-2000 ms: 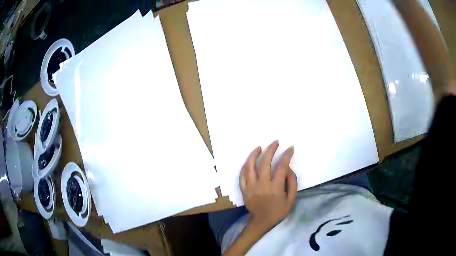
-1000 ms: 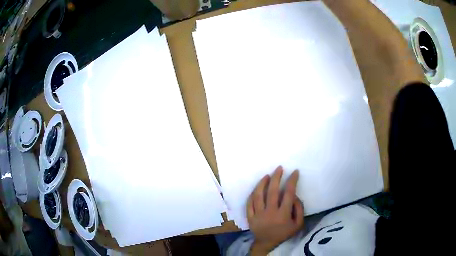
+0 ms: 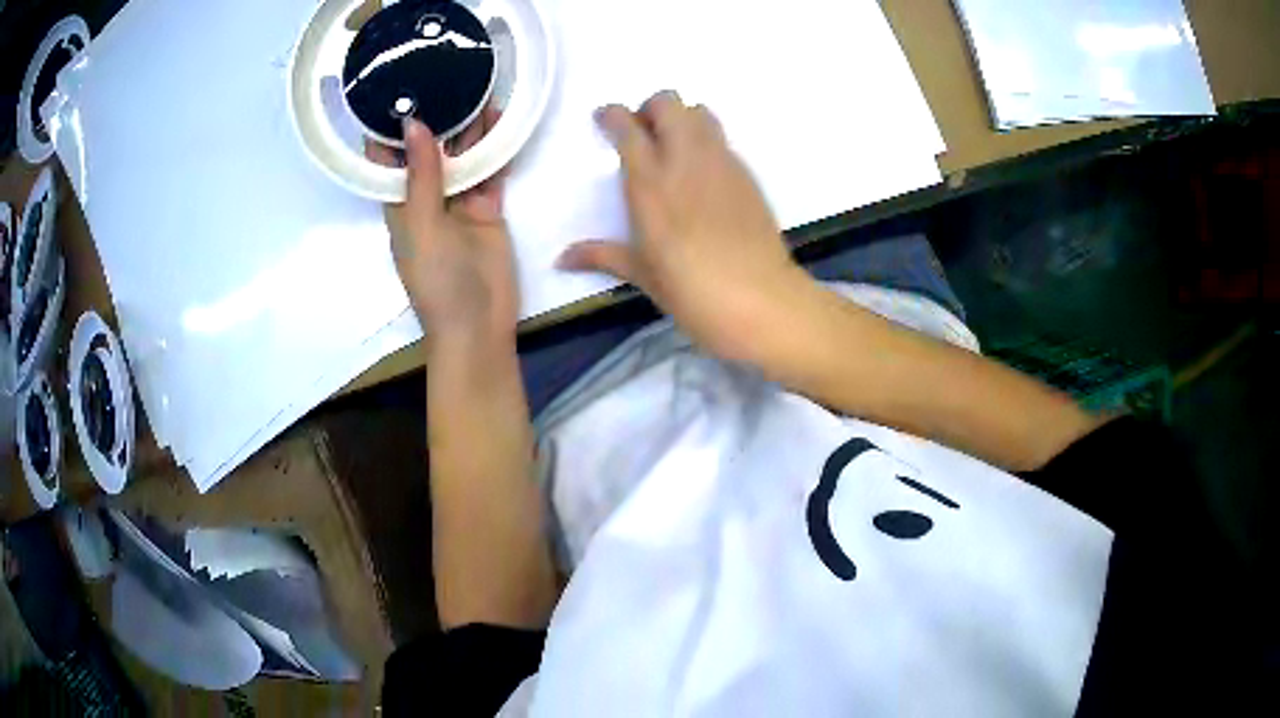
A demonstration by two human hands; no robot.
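Note:
My left hand holds a round white base housing from below, its thumb near the lower edge of the black centre disc. The disc shows two light dots and a bright streak of glare. The housing is tilted above the glossy white sheets. My right hand is just right of it, apart from the housing, thumb and fingers spread over the sheets. No object shows in my right hand.
Several waiting bases stand at far left. Another stack of white sheets lies at upper right. An open carton with white curved pieces is at lower left, below the table edge. Green mesh crate is at right.
The view has shifted. The left hand has left the sheets and now holds the base housing. The right arm has come in from the right, and its hand is now over the middle sheets.

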